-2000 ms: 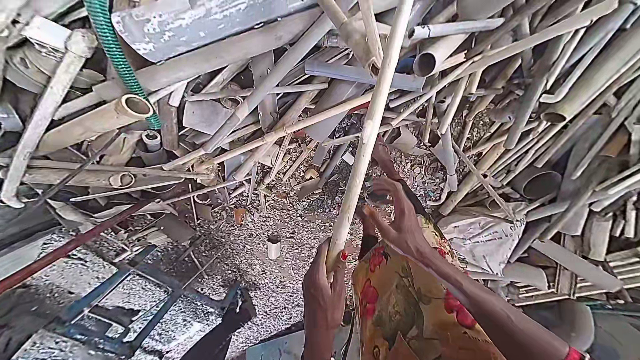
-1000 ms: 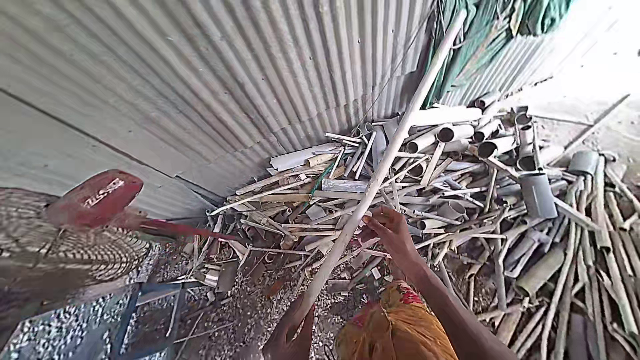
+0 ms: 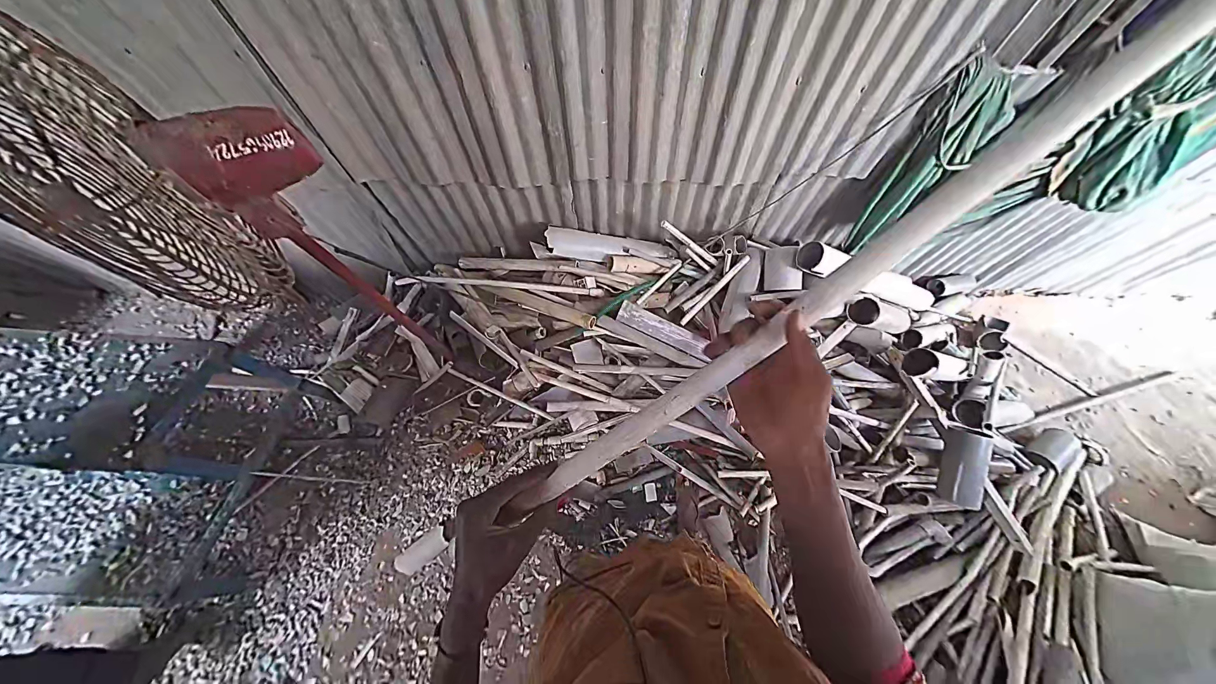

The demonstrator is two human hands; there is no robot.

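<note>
A long pale plastic pipe (image 3: 655,418) runs from the lower left up past the upper right edge of the view. My left hand (image 3: 499,532) is closed around it near its lower end, which sticks out to the left. Farther up, my right hand (image 3: 779,385) grips the same pipe, its fingers partly hidden behind it. Beneath and beyond both hands lies a heap of cut pipes and scrap lengths (image 3: 617,380). Wider pipe pieces (image 3: 936,366) with open ends lie to the right of my right hand.
A corrugated metal wall (image 3: 589,104) stands behind the heap. At the left are a caged fan (image 3: 114,180) with a red motor housing (image 3: 237,152), a blue metal frame (image 3: 199,465) and pale chips (image 3: 294,589) on the ground. Green cloth (image 3: 1130,152) hangs at the upper right.
The view has risen from the heap to the wall and fan. My right hand, near the pipe but apart from it two seconds ago, is now around it. The pipe now slants more to the right.
</note>
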